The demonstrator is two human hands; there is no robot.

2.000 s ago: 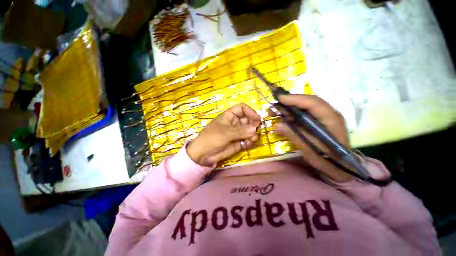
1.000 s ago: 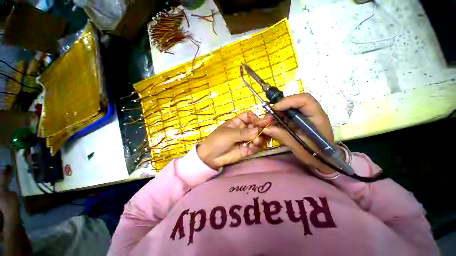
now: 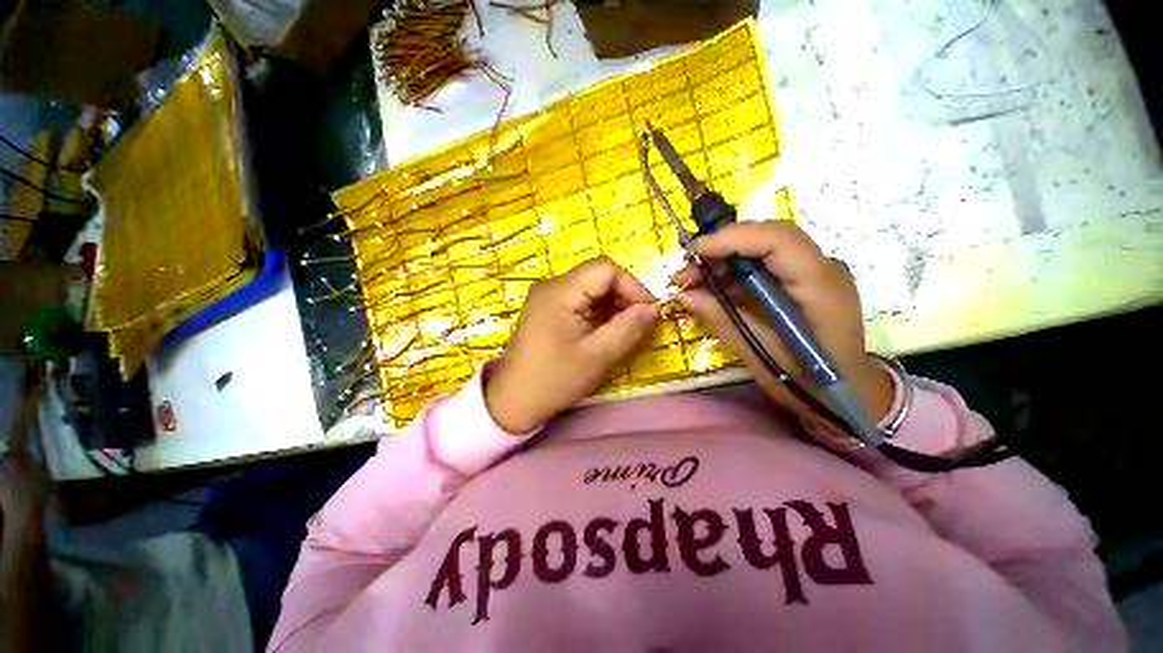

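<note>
The yellow circuit panel [image 3: 612,153] with a dark grid lies on the bench, with rows of lead wires [image 3: 440,242] across its left part. My right hand [image 3: 784,300] holds the dark grey soldering iron [image 3: 793,334], its tip pointing up and away over the panel. A thin curved feed tube [image 3: 666,202] runs beside the iron. My left hand [image 3: 574,334] pinches a short thin wire [image 3: 666,301] at the fingertips, and the fingertips of my right hand meet it there. Both hands are over the panel's near edge.
A red-brown wire pile [image 3: 427,51] lies beyond the panel. A brown cardboard box [image 3: 650,23] stands at the far edge. Stacked yellow panels [image 3: 172,204] rest on a blue tray [image 3: 242,300] at left. A dark device [image 3: 117,402] is at far left.
My two hands have come together at the fingertips around the thin wire. The iron has swung slightly, its tip still over the panel. The view has shifted a little, so the bench sits higher.
</note>
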